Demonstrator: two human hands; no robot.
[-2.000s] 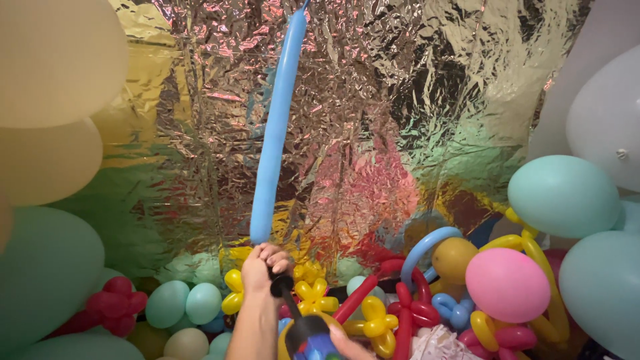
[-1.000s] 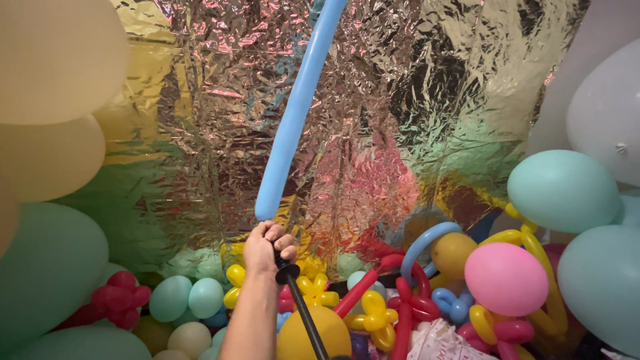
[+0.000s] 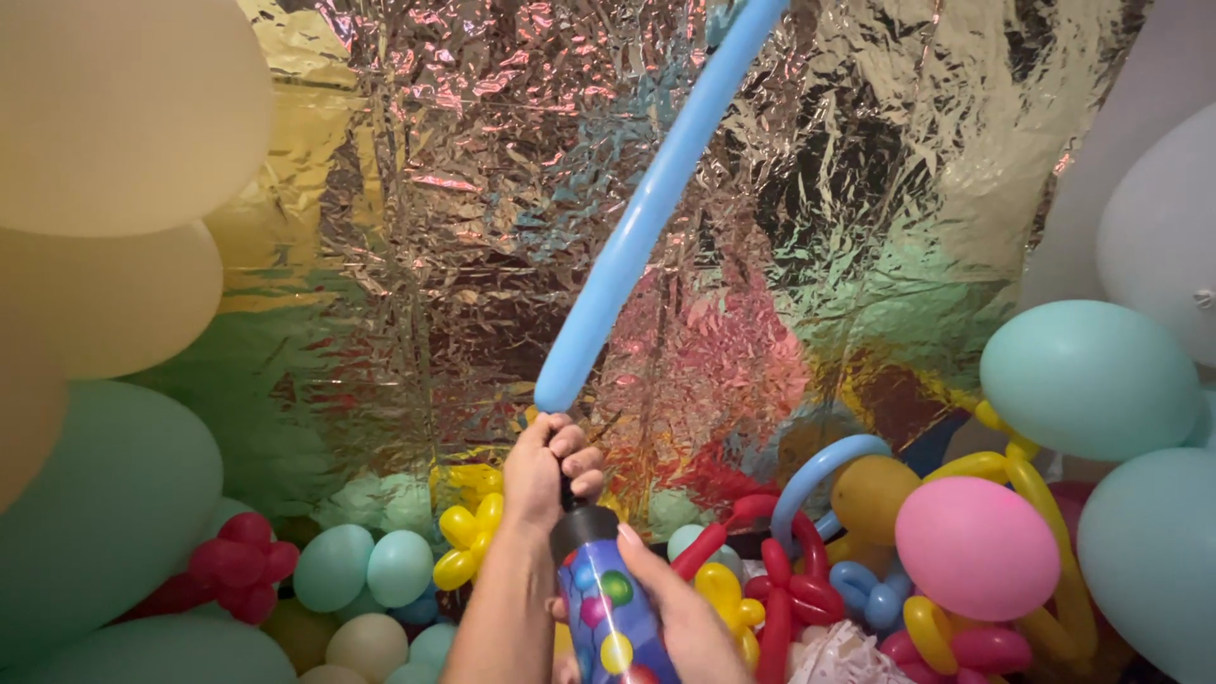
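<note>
A long light-blue modelling balloon (image 3: 655, 209) slants up to the right and runs out of the top of the view. Its lower end sits at the top of a hand balloon pump (image 3: 613, 594), which has a black collar and a blue barrel with coloured dots. My left hand (image 3: 554, 465) is closed around the pump's nozzle end and the balloon's neck, most of which the fingers hide. Below and to the right, my right hand (image 3: 670, 608) grips the dotted barrel, with the thumb along its side.
Round cream and teal balloons crowd the left, with a pink balloon (image 3: 977, 548) and teal balloons (image 3: 1091, 380) at right. Twisted red balloons (image 3: 793, 589) and a yellow balloon flower (image 3: 470, 541) lie low. Crinkled metallic foil (image 3: 456, 237) hangs behind.
The blue balloon looks longer and leans more to the right; its tip, visible earlier, is now out of view. The pump barrel and right hand, out of view one second ago, are back beneath the left hand.
</note>
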